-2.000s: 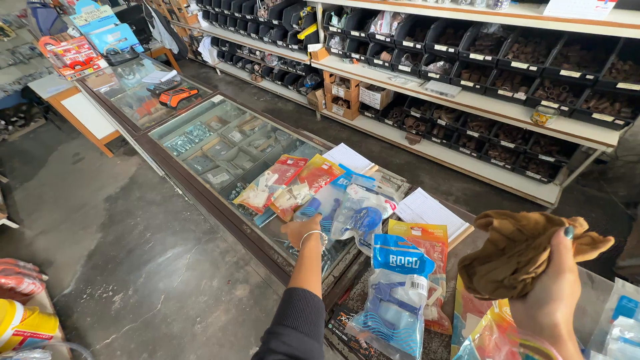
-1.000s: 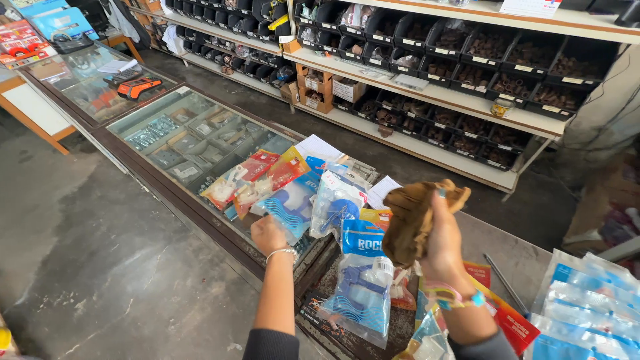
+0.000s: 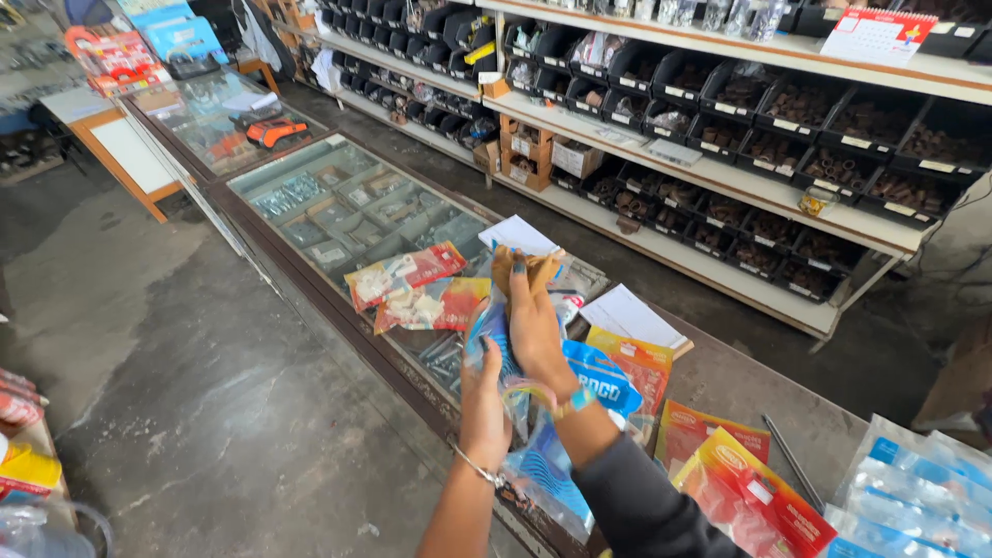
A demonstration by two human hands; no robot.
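My right hand (image 3: 535,333) grips a brown cloth (image 3: 508,271) above the glass counter. My left hand (image 3: 484,395) is close against it, around a clear and blue plastic package (image 3: 490,333), which the right hand also touches. Two red and yellow packets with white parts, one upper (image 3: 407,271) and one lower (image 3: 434,304), lie on the glass just left of the hands. Below and right of my right hand is a blue-topped packet (image 3: 601,380). White papers (image 3: 632,318) lie behind it.
Red and yellow packets (image 3: 752,492), a thin metal rod (image 3: 794,463) and clear blue packages (image 3: 914,496) lie at the counter's right. An orange and black tool (image 3: 275,132) rests farther along. Shelves with black bins (image 3: 728,139) stand behind the counter (image 3: 341,310).
My right hand has come over to my left with the brown cloth. My left hand, earlier beside the blue packages, now holds one of them up.
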